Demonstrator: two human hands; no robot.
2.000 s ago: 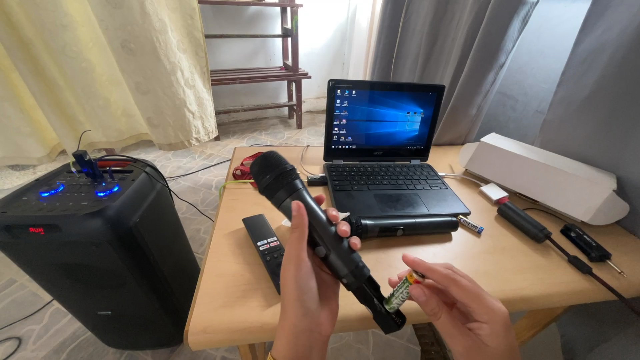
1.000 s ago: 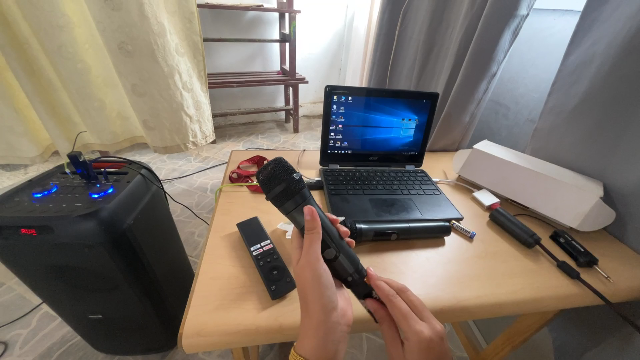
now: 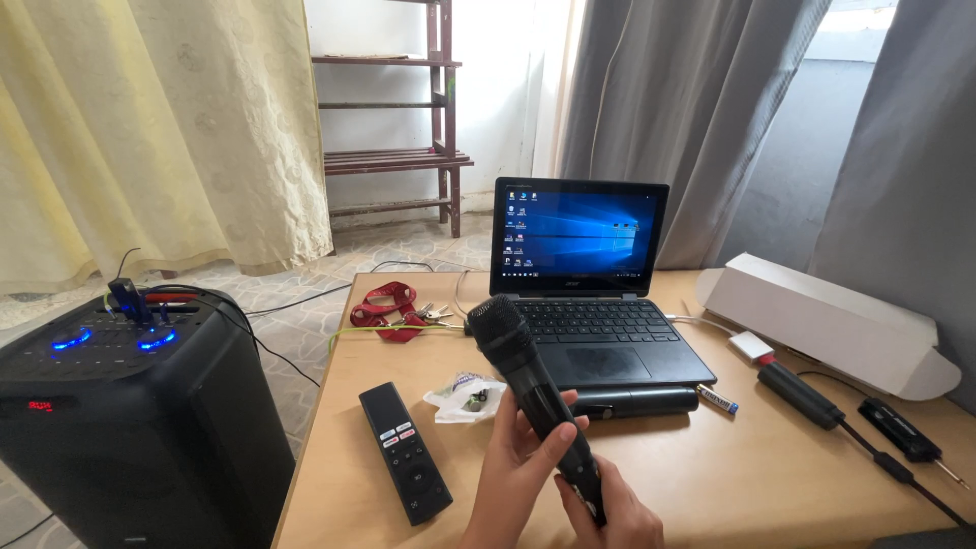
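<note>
My left hand (image 3: 526, 450) is wrapped around the middle of a black wireless handheld microphone (image 3: 534, 381), whose mesh head tilts up and to the left. The fingers of my right hand (image 3: 610, 503) grip its lower end, where a bit of a battery seems to show; my fingers hide much of that part. A second black microphone (image 3: 648, 402) lies in front of the open laptop (image 3: 602, 328), with a Maxell battery (image 3: 717, 399) beside its right end. Left of the held microphone is a small white plastic wrapper (image 3: 457, 412) with something dark inside.
A remote control (image 3: 406, 454) lies at the table's left, below a red lanyard with keys (image 3: 389, 313). An open white box (image 3: 831, 320), an adapter (image 3: 751, 347), a black cable piece (image 3: 799, 395) and a small black plug-in device (image 3: 900, 431) are at right. A black speaker (image 3: 137, 427) stands left.
Two seconds ago my right hand held a battery at the microphone's open lower end; now that hand grips the lower end itself. My left hand keeps its hold on the microphone.
</note>
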